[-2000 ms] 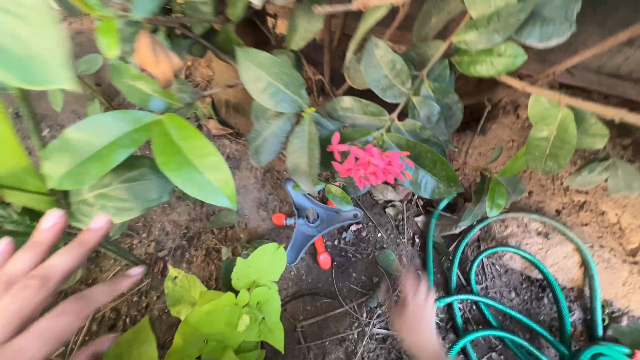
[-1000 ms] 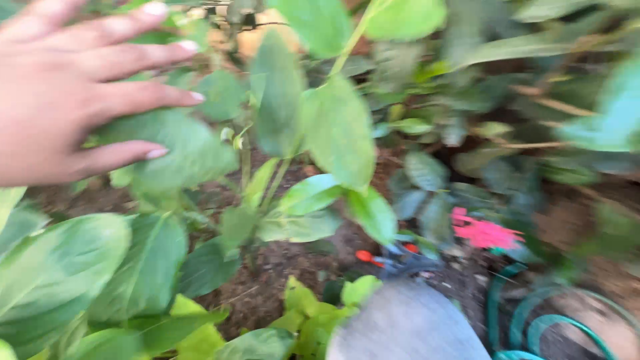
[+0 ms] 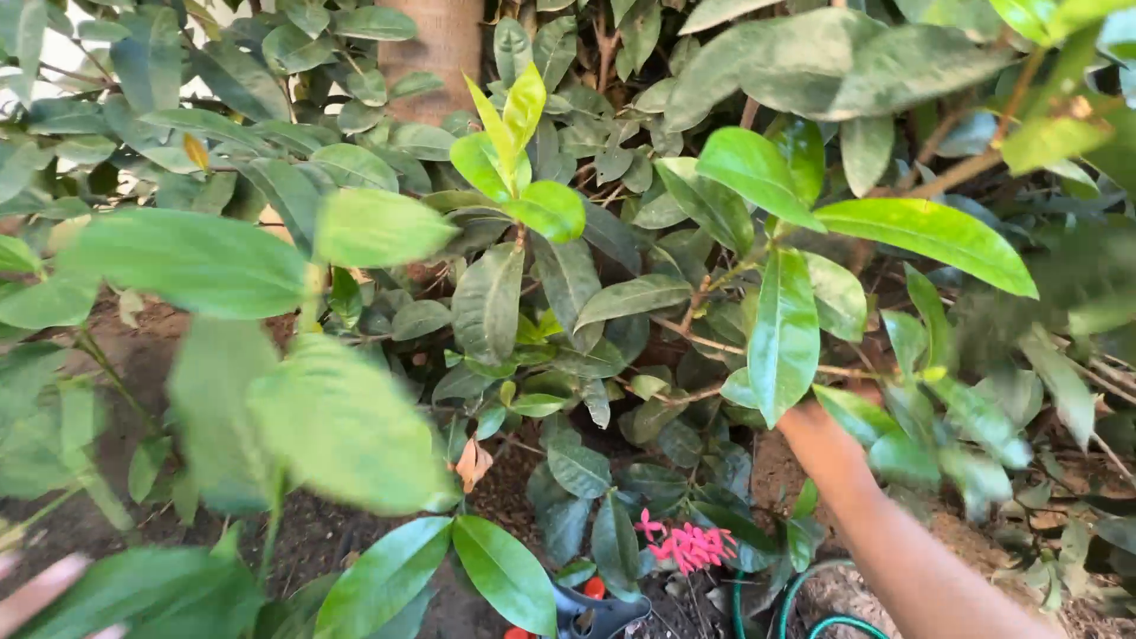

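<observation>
My right forearm (image 3: pixel 896 532) reaches in from the lower right, and my right hand (image 3: pixel 821 422) is mostly hidden behind glossy leaves of a shrub branch (image 3: pixel 785 328); what it touches or holds does not show. At the lower left edge, blurred fingers of my left hand (image 3: pixel 44 590) show partly behind a broad green leaf (image 3: pixel 169 590). Between the arms, low in view, are a pink flower cluster (image 3: pixel 692 546) and a grey sprinkler base with red-orange parts (image 3: pixel 599 612), partly covered by leaves.
A green hose (image 3: pixel 785 603) lies coiled on the soil beside my right forearm. A tree trunk (image 3: pixel 435 53) stands behind the dense shrub. Large blurred leaves (image 3: pixel 346 426) fill the near left, and woody branches (image 3: pixel 967 169) cross the upper right.
The view has tilted up to the shrub. My left hand, spread over leaves at upper left a second ago, is now at the lower left edge. My right arm now reaches into the foliage.
</observation>
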